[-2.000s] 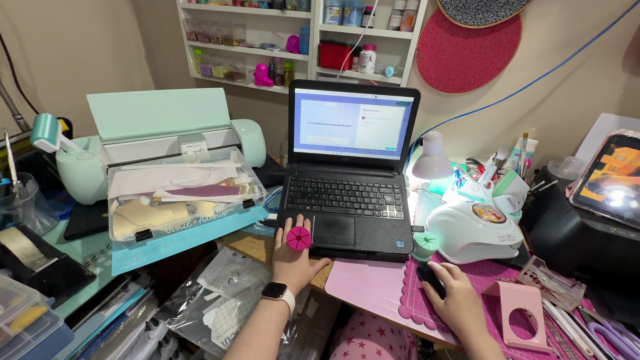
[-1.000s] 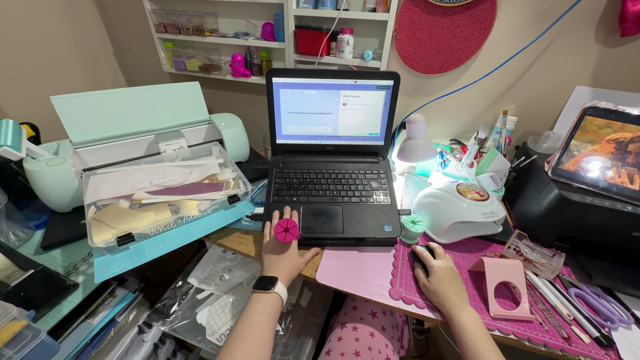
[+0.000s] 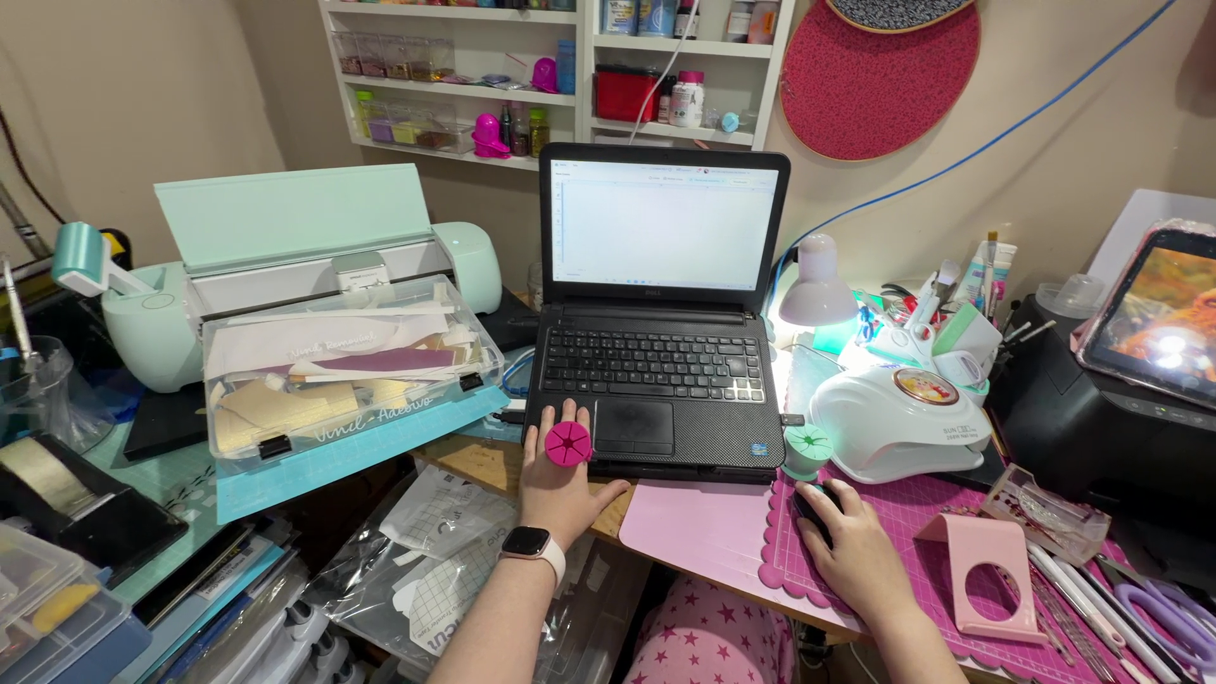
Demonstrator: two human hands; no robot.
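Note:
My left hand [image 3: 559, 480] rests palm down on the left palm rest of a black laptop [image 3: 655, 370], fingers slightly apart. A round magenta disc with a slotted top [image 3: 568, 444] sits on the back of its fingers, and a smartwatch [image 3: 533, 542] is on the wrist. My right hand [image 3: 848, 541] is curled over a black computer mouse [image 3: 815, 513] on a pink cutting mat [image 3: 741, 532]. Just behind the mouse stands a mint slotted-top holder [image 3: 808, 448]. The laptop screen [image 3: 662, 224] shows a mostly blank white work area.
A mint cutting machine [image 3: 304, 266] and a clear plastic case of vinyl scraps [image 3: 342, 370] stand left. At right are a white nail lamp [image 3: 898, 423], a lit desk lamp [image 3: 819, 285], a pink stand [image 3: 983, 579], purple scissors [image 3: 1164, 617] and a tablet [image 3: 1164, 313] on a black printer.
The laptop screen has gone from a page with a panel and text to a mostly blank white work area. Both hands have stayed at the laptop and the mouse.

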